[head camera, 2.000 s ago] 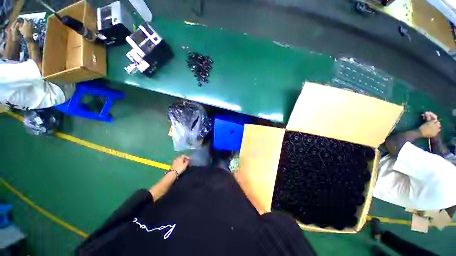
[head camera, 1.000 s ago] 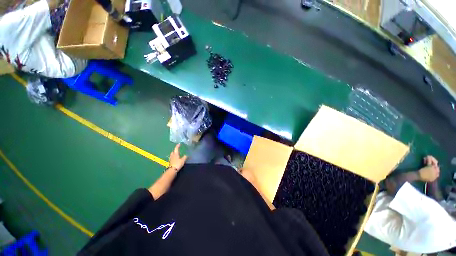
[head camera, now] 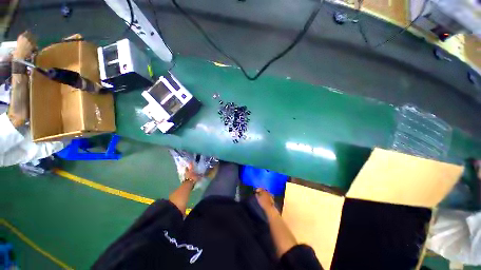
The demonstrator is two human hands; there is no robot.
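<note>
My left hand [head camera: 192, 175] is at the clear plastic bag [head camera: 196, 163] below the bench's front edge. Its fingers overlap the bag and are blurred, so I cannot tell whether they grip it. My right hand [head camera: 265, 197] is low in front of my body, beside the blue stool [head camera: 263, 180]; its fingers are small and unclear. The opened carton [head camera: 315, 219] stands to my right with its flaps spread, and dark parts [head camera: 382, 234] fill it.
The green bench [head camera: 311, 126] bears a loose pile of small black components [head camera: 235, 121], two black-and-white fixtures [head camera: 171, 103], a clear blister tray [head camera: 422, 132] and a brown carton [head camera: 71, 108]. People sit at far left and far right. Cables hang over the bench.
The view has shifted, so the bench sits lower in the picture. My left hand has moved up to the bag, which now shows partly under the bench edge. My right hand has come into clearer view.
</note>
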